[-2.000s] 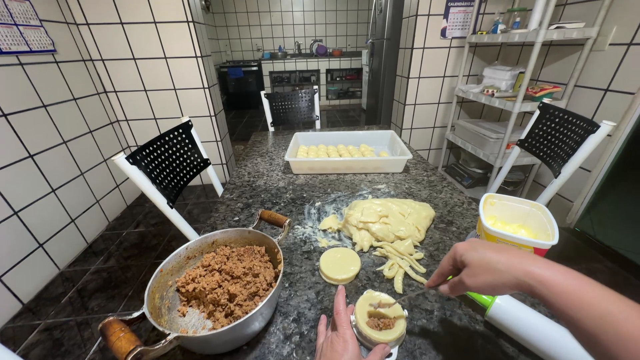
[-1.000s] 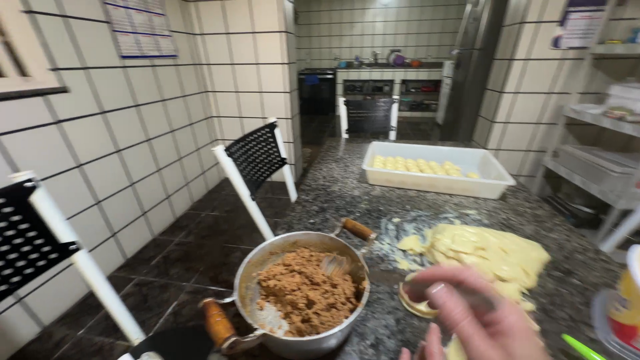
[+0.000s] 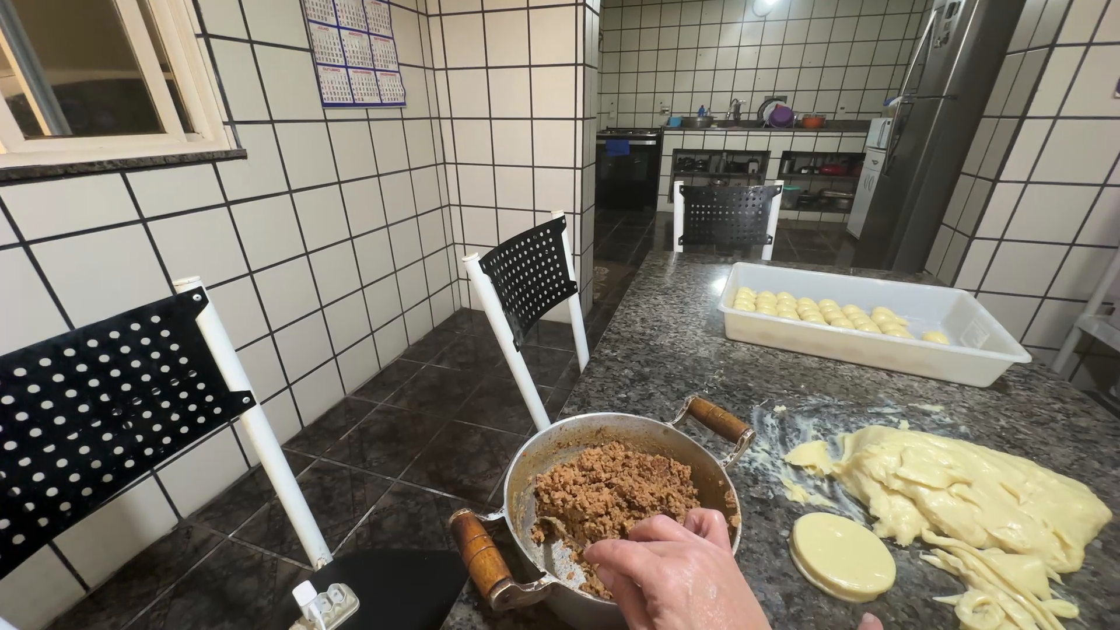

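Observation:
My right hand (image 3: 678,569) reaches over the near rim of a metal pot (image 3: 612,429), its fingers bent down at the cooked ground filling (image 3: 617,486). The fingers hide what, if anything, they grip. Only a fingertip of my left hand (image 3: 871,622) shows at the bottom edge; the rest is out of frame. Between pot and dough mass lies a round, flat-topped piece of dough (image 3: 843,557). The large pale yellow dough mass (image 3: 980,499) rests on the granite table (image 3: 665,350), with loose dough strips (image 3: 1006,586) in front.
A white plastic tray (image 3: 866,350) with several small dough pieces stands farther back. The pot's wooden handles (image 3: 481,547) (image 3: 719,418) stick out on both sides. Black perforated chairs (image 3: 529,280) stand left of the table and one (image 3: 728,214) at its far end. A power adapter (image 3: 325,605) lies at bottom left.
My right hand has moved left from the dough to the pot. My left hand, at a filled dough piece two seconds ago, is now almost out of frame. The view has swung left.

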